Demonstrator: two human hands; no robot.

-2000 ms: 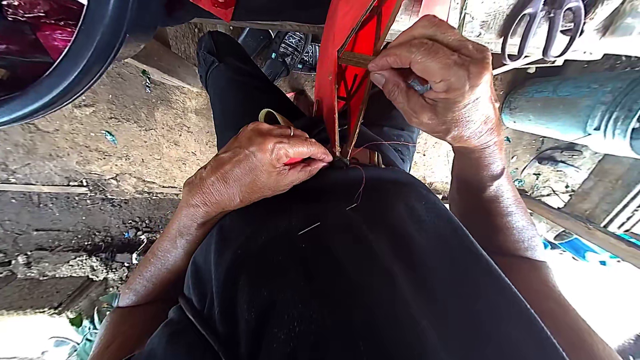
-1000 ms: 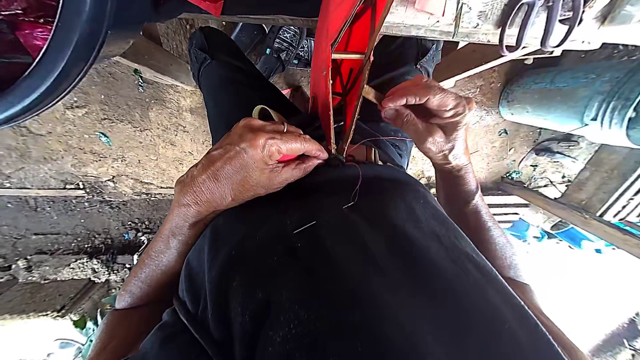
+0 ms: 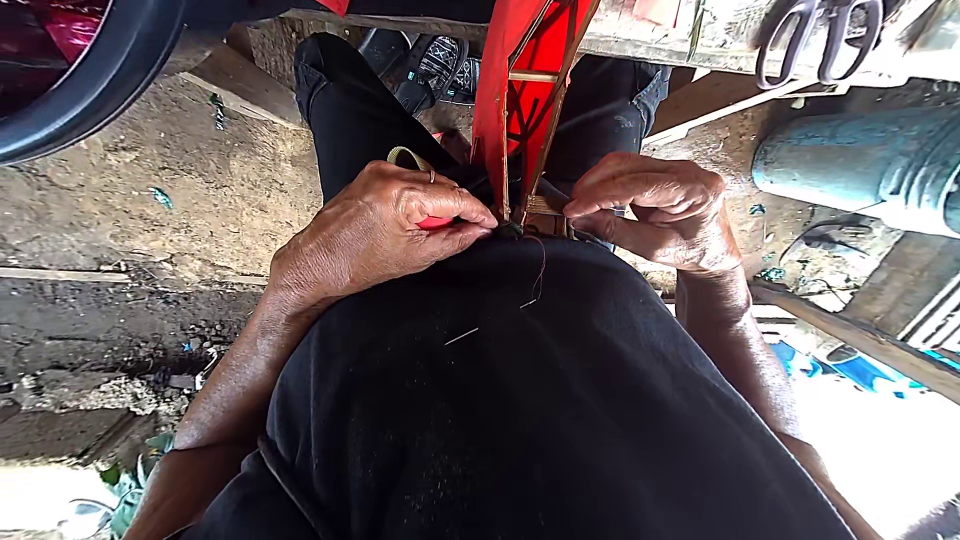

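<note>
A long frame of thin wooden strips covered in red material (image 3: 493,97) reaches from the bench down to the lap. My left hand (image 3: 397,225) is at its near tip, thumb and forefinger pinched together, with a bit of red between the fingers; what exactly they grip is hidden. My right hand (image 3: 652,210) pinches the end of a short flat wooden strip (image 3: 547,204) that lies against the frame's right side. Dark thread (image 3: 541,262) trails from the tip onto the black shirt, with a small needle-like piece (image 3: 529,303) at its end. Another thin pale sliver (image 3: 461,336) lies on the shirt.
Dark-handled scissors (image 3: 819,45) lie on the wooden bench (image 3: 630,41) at the upper right. A blue-green bucket (image 3: 832,165) lies on the dirt floor at right, above a wooden beam (image 3: 862,334). A black-rimmed round container (image 3: 142,82) fills the upper left corner.
My right hand has come down and inward, bringing the wooden strip from higher at the right to the frame's near end. My left hand has stayed at the tip.
</note>
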